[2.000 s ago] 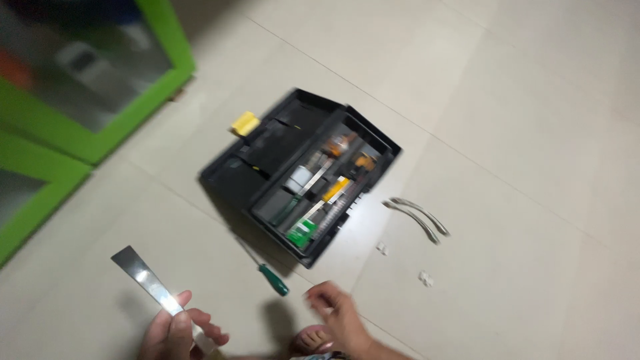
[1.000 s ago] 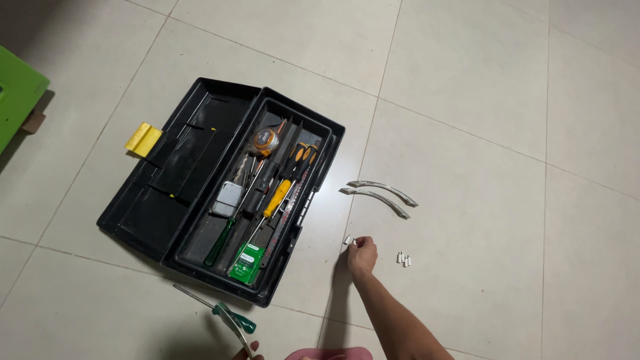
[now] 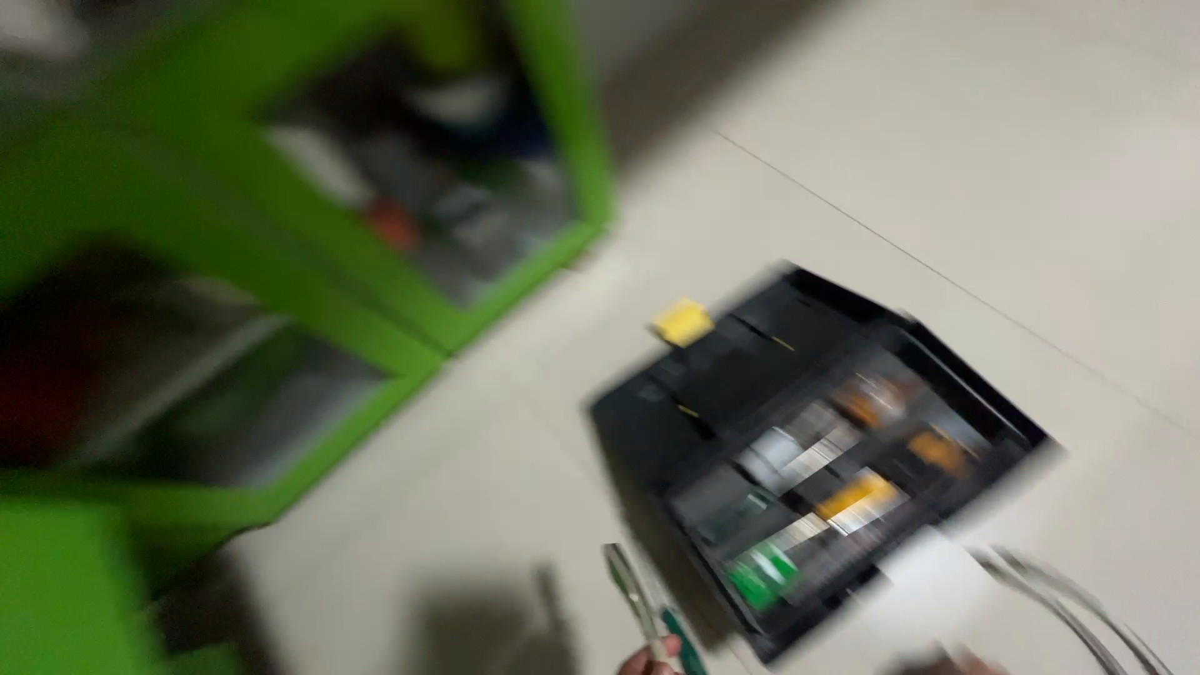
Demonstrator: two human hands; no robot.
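At the bottom edge my left hand (image 3: 652,659) holds a slim curved metal handle (image 3: 630,591) that points up and to the left. The teal handle of a screwdriver (image 3: 682,642) shows just right of those fingers. Blurred and mostly cut off, my right hand (image 3: 947,662) is at the bottom edge, below a bright white patch; whether it holds anything cannot be seen. To its right, two curved metal handles (image 3: 1069,605) lie on the floor. The black toolbox (image 3: 656,469) stands open above the hands, with a blurred green pack (image 3: 764,574) and yellow-orange tool (image 3: 858,502) inside.
A green cabinet (image 3: 356,291) with see-through door panels fills the left side, with blurred things behind them. The toolbox's yellow latch (image 3: 684,323) juts from its lid toward the cabinet. Pale floor tiles (image 3: 937,169) with thin joints lie around the box.
The view has swung strongly left toward the green cabinet. My right hand was at a small white piece on the floor one second ago and is now mostly out of frame.
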